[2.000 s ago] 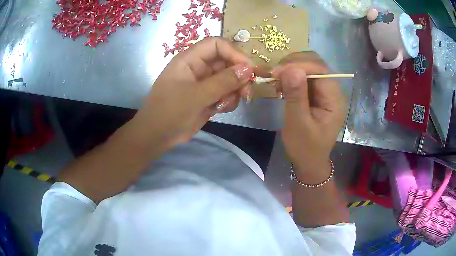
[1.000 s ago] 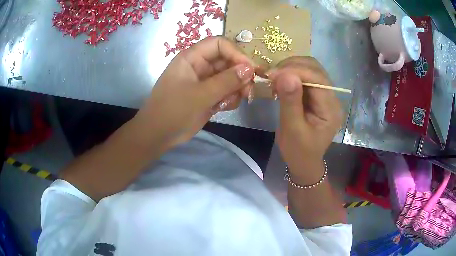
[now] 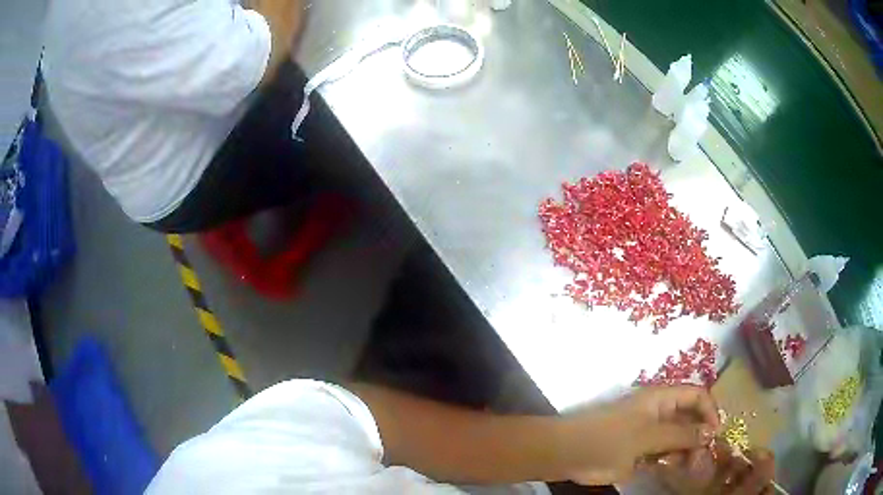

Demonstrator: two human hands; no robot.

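My left hand (image 3: 668,425) is at the lower right with its fingertips pinched together. What it pinches is too small and blurred to tell. My right hand (image 3: 721,474) is close beside it at the bottom edge, partly cut off and partly behind the left hand. A thin pale stick (image 3: 777,487) sticks out of its fingers. The tan board (image 3: 765,396) lies behind the hands with a heap of tiny gold accents (image 3: 737,431) on it. A small group of red parts (image 3: 689,365) lies next to the board.
A large red-part pile (image 3: 634,247) lies on the metal bench. Behind the board are a parts box (image 3: 796,329) and a bag of gold accents (image 3: 838,398). A tape roll (image 3: 442,56), loose sticks (image 3: 620,58) and white bottles (image 3: 688,121) lie farther off. Another person (image 3: 155,97) is at the upper left.
The view has swung to the left, so my hands now appear at the lower right. The tape roll, the other person and the whole red pile have come into view; the mug is out of view.
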